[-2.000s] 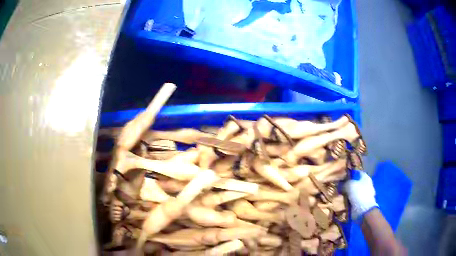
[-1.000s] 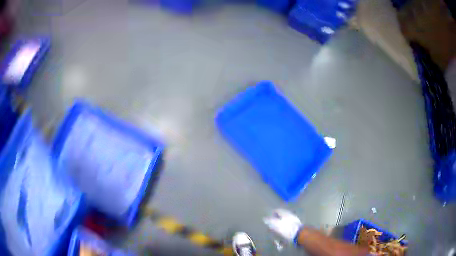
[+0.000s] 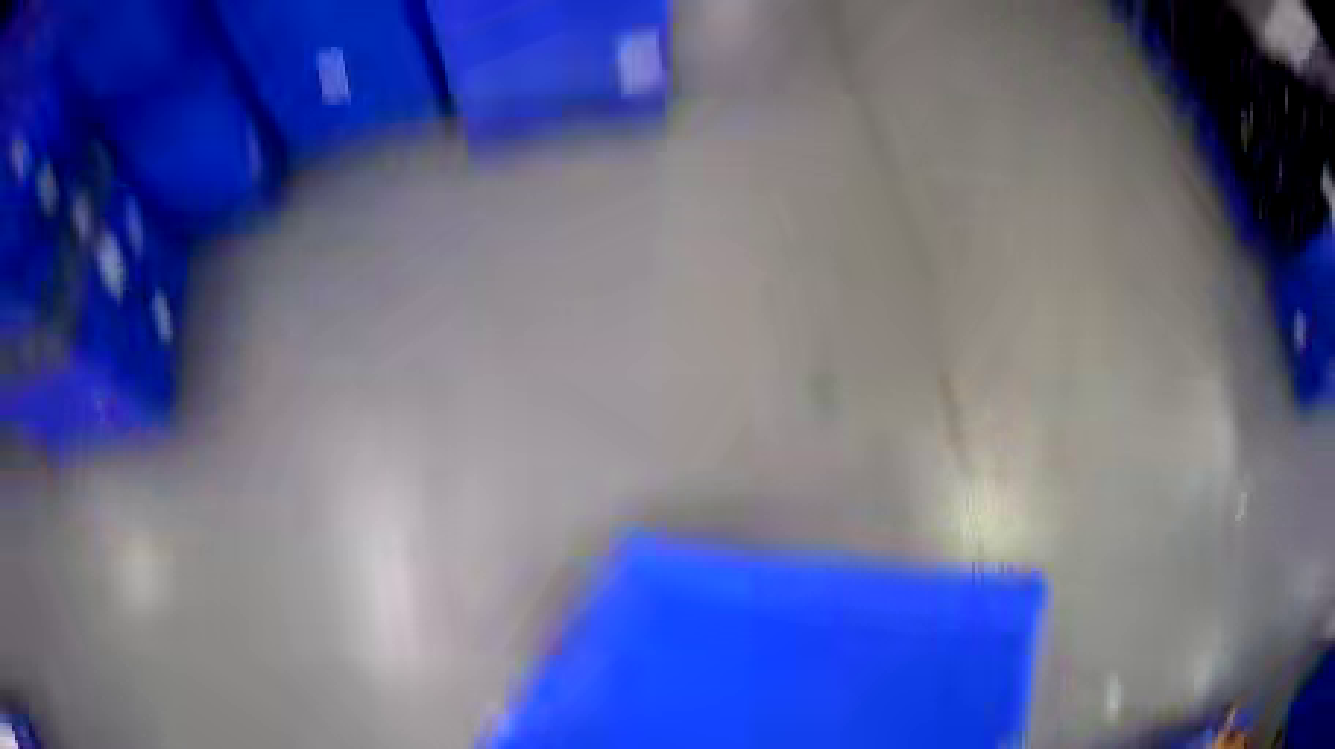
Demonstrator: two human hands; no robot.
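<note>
A bright blue shallow crate [image 3: 820, 659] lies nearest in front of me at the bottom of the head view, cut off by the lower edge. The part of it that shows looks empty. The frame is blurred by motion. Neither my left hand nor my right hand is in the picture.
Grey floor [image 3: 586, 322] fills the middle. Blue crates [image 3: 549, 66] with pale labels stand at the top left and along the left side. Dark and blue containers [image 3: 1303, 322] line the right edge. A small bit of tan parts [image 3: 1227, 729] shows at the bottom right corner.
My view has swung from the crate of tan legs to the floor. The gloved hand seen earlier has left the picture. The empty-looking blue crate now shows lower in the frame.
</note>
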